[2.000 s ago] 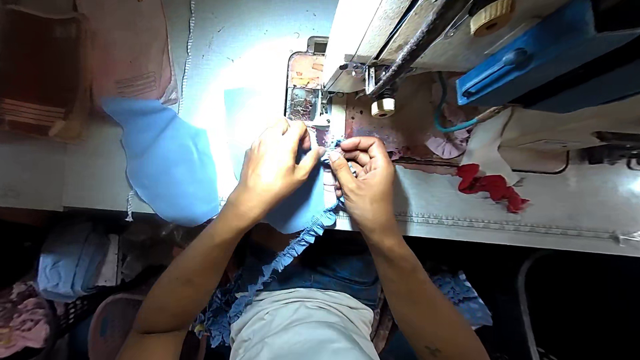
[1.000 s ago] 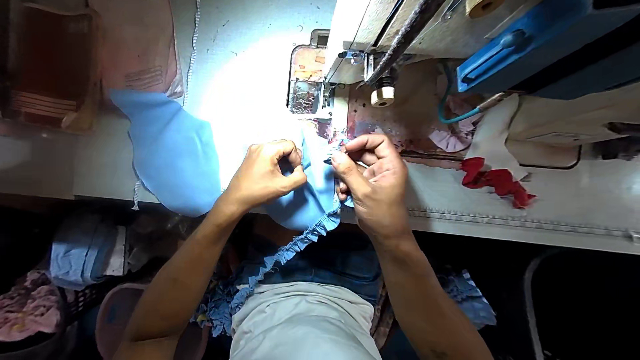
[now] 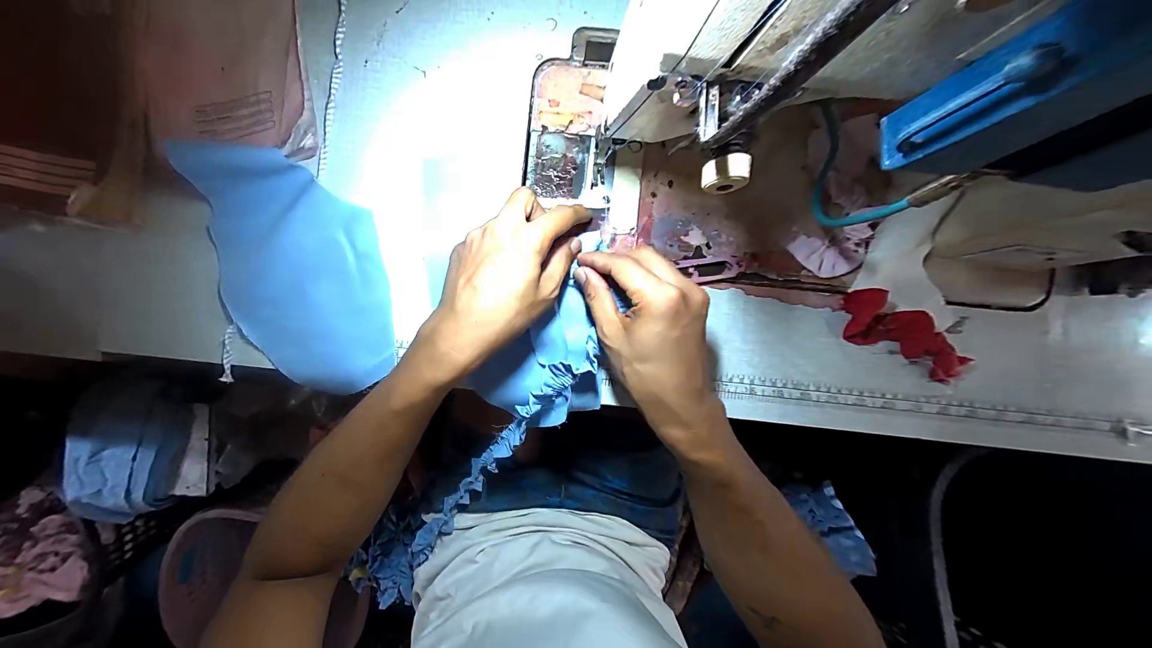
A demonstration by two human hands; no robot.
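Note:
Just in front of the sewing machine's needle area [image 3: 601,171], both my hands are on light blue fabric [image 3: 513,373]. My right hand [image 3: 652,324] pinches the fabric edge and the ruffled blue trim between thumb and fingers. Close beside it, my left hand [image 3: 508,274] has its thumb and fingertips at the same edge; whether they grip the cloth is not plain. The gathered blue ruffle strip [image 3: 490,454] runs from the fabric down over the table edge to my lap. Another light blue fabric piece [image 3: 301,270] lies flat to the left.
A red ruffled scrap [image 3: 904,333] and a pale pink scrap [image 3: 823,255] lie right of the machine. The blue machine part [image 3: 990,90] and a brass-coloured knob [image 3: 725,171] overhang the table. A measuring tape [image 3: 810,396] runs along the front edge. Baskets with cloth [image 3: 216,558] stand below left.
My left hand was held off the fabric edge with curled fingers a second ago; now it reaches up beside my right fingers, near the needle area. My right hand keeps its pinch.

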